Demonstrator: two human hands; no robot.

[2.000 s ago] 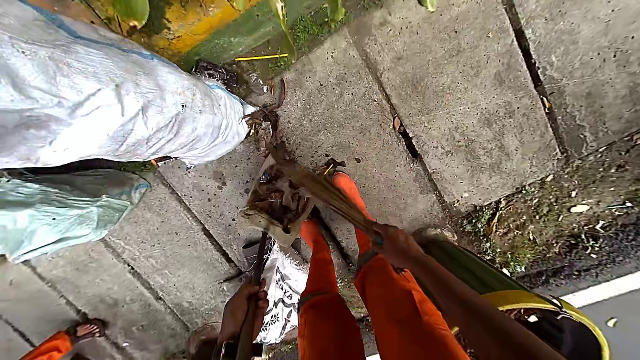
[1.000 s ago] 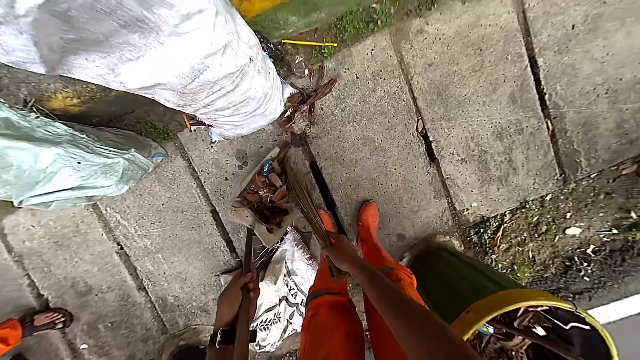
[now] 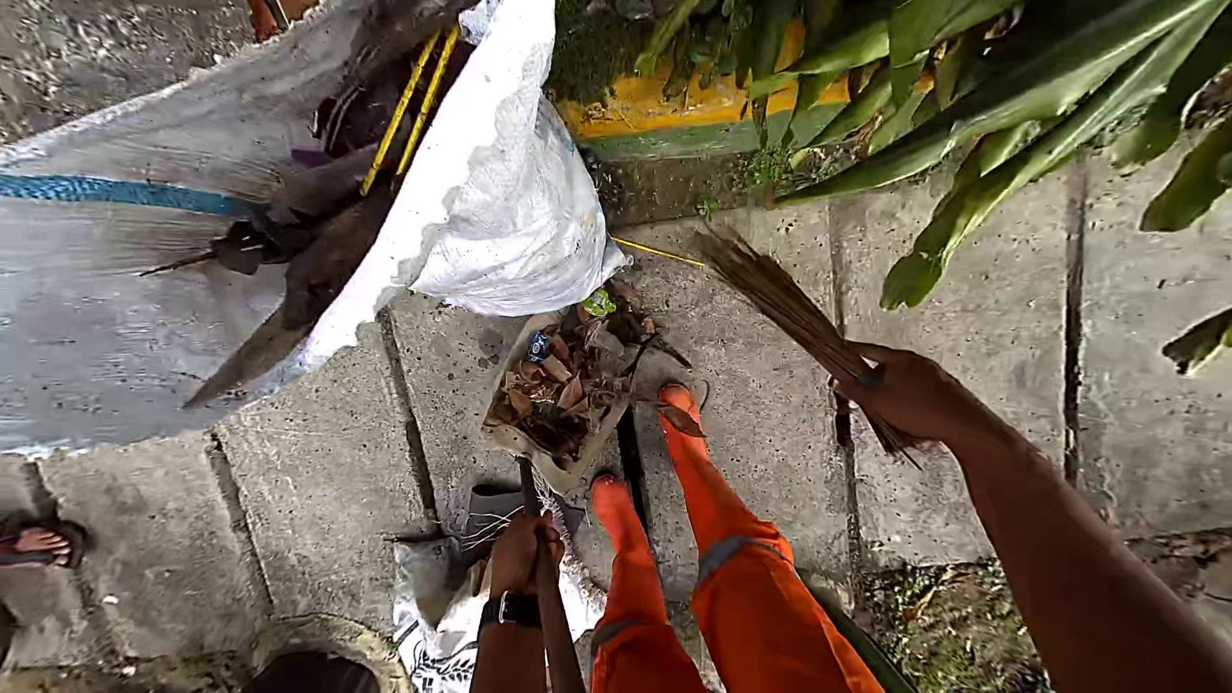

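Observation:
My left hand (image 3: pixel 526 553), with a dark band on the wrist, grips the long handle (image 3: pixel 560 626) of a scoop-like dustpan (image 3: pixel 508 441). Dry brown leaves (image 3: pixel 547 404), a blue wrapper (image 3: pixel 539 346) and other litter fill the pan, which sits on the paving; a green wrapper (image 3: pixel 599 303) lies at its far edge. My right hand (image 3: pixel 900 395) holds a stick broom (image 3: pixel 784 303) raised to the right of the pan, its bristles pointing up and left. A large white woven sack (image 3: pixel 520 207) stands just beyond the pan, its mouth wide, with leaves and yellow strips inside.
Long green leaves (image 3: pixel 962 125) overhang the paving at upper right, beside a yellow and green kerb (image 3: pixel 703 125). A printed white sack (image 3: pixel 452 635) lies near my legs, by a round rim (image 3: pixel 332 630). Another person's foot (image 3: pixel 43 541) shows at far left. A yellow strip (image 3: pixel 659 252) lies beyond the pan.
My right hand has moved the broom away from the pan to the right. The pan holds more leaves and now touches the heap near the sack. The view has shifted, showing the sack's mouth.

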